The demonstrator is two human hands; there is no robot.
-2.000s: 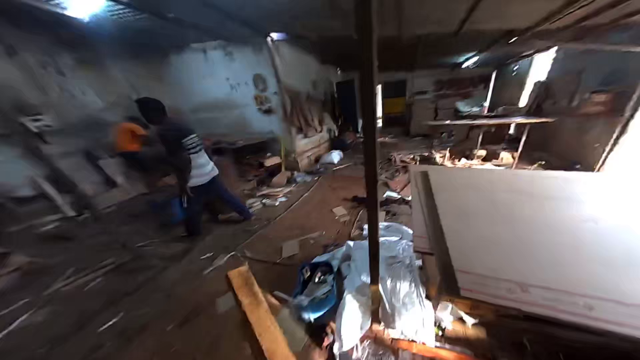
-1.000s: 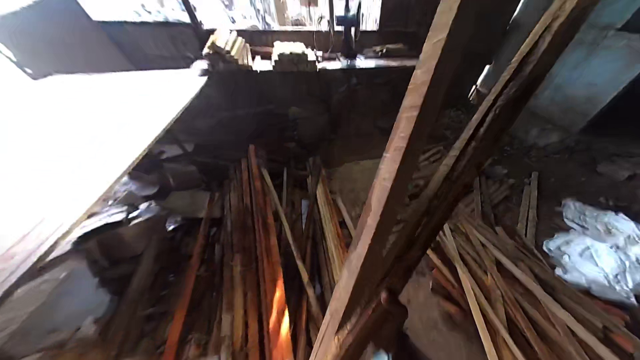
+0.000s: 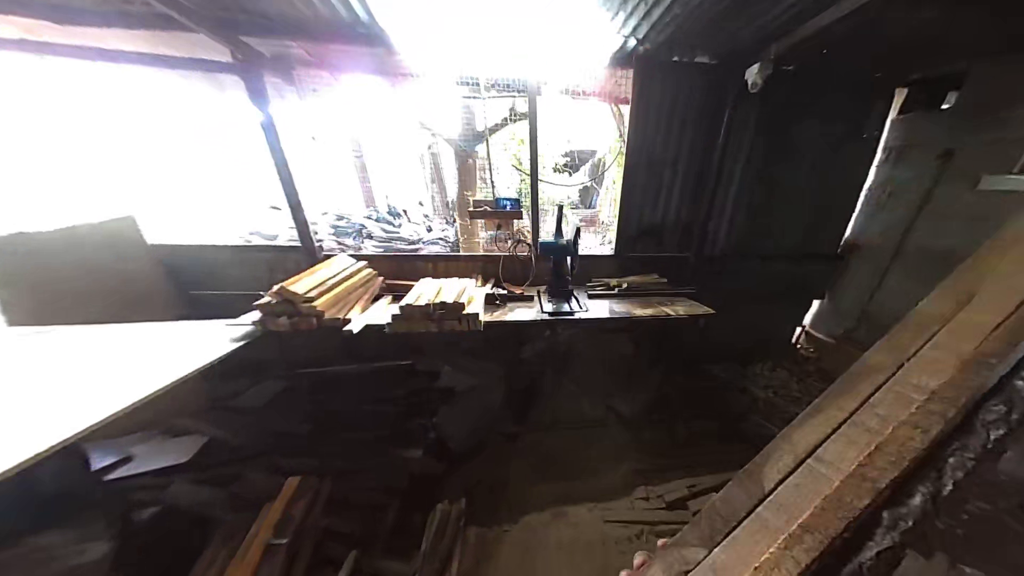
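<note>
Fingers of what looks like my right hand show at the bottom edge, wrapped around the lower left side of long rough-sawn wooden planks. The planks lie side by side and slant from the lower centre up to the right edge. The rest of that hand is out of the frame or hidden by the wood. My left hand is not in view.
Ahead, a workbench carries a dark machine and stacks of cut wood strips. A white panel juts in at left. Timber lengths and wood scraps lie low down in shadow.
The view has swung far round from the workshop interior to the timber piles, then up to the bench. The slanting planks now sit farther right in view.
</note>
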